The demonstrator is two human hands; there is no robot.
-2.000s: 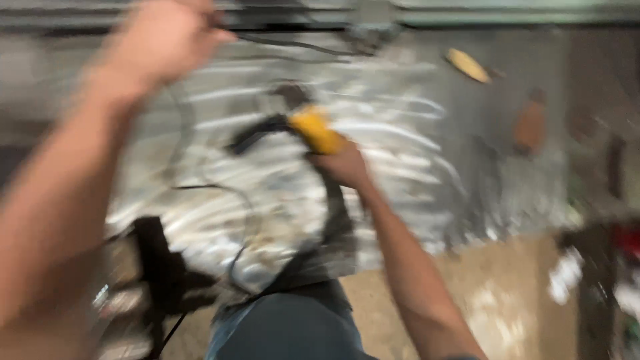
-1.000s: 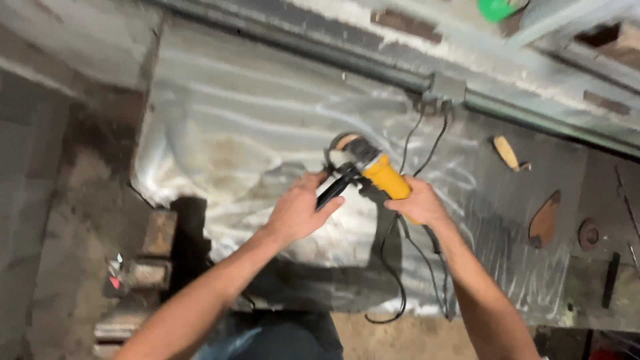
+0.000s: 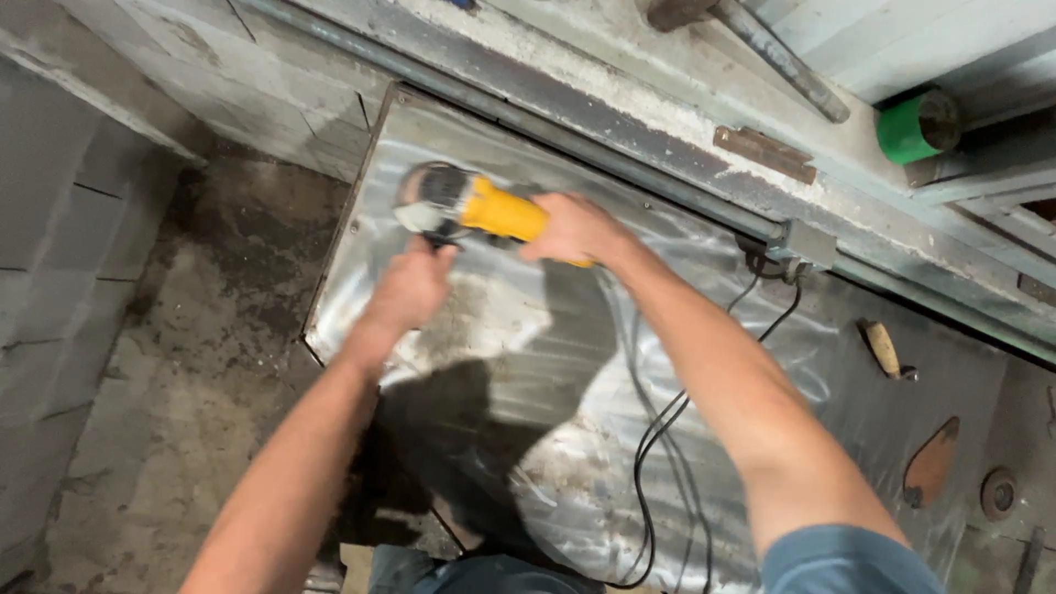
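A yellow and black angle grinder (image 3: 503, 210) is held over the upper left part of a sheet-metal tabletop (image 3: 511, 363). My right hand (image 3: 573, 227) grips its yellow body from behind. Around the black side handle (image 3: 441, 235) my left hand (image 3: 417, 285) is closed, nearer to me. The disc and its guard (image 3: 421, 194) point left, close above the metal; whether they touch it cannot be seen. A black power cord (image 3: 639, 462) loops across the sheet under my right forearm. Curved bright marks cover much of the metal.
A wood-handled tool (image 3: 881, 348), a teardrop-shaped brown plate (image 3: 932, 462) and a round disc (image 3: 999, 493) lie at the right. A metal pipe (image 3: 709, 206) with a junction box (image 3: 802, 245) runs along the back edge. On the ledge are a hammer (image 3: 775, 58) and a green cup (image 3: 920, 128).
The grinder has moved left, toward the tabletop's far left corner, with both hands on it. Two seconds ago my left hand was raised off the grinder. The view has shifted considerably.
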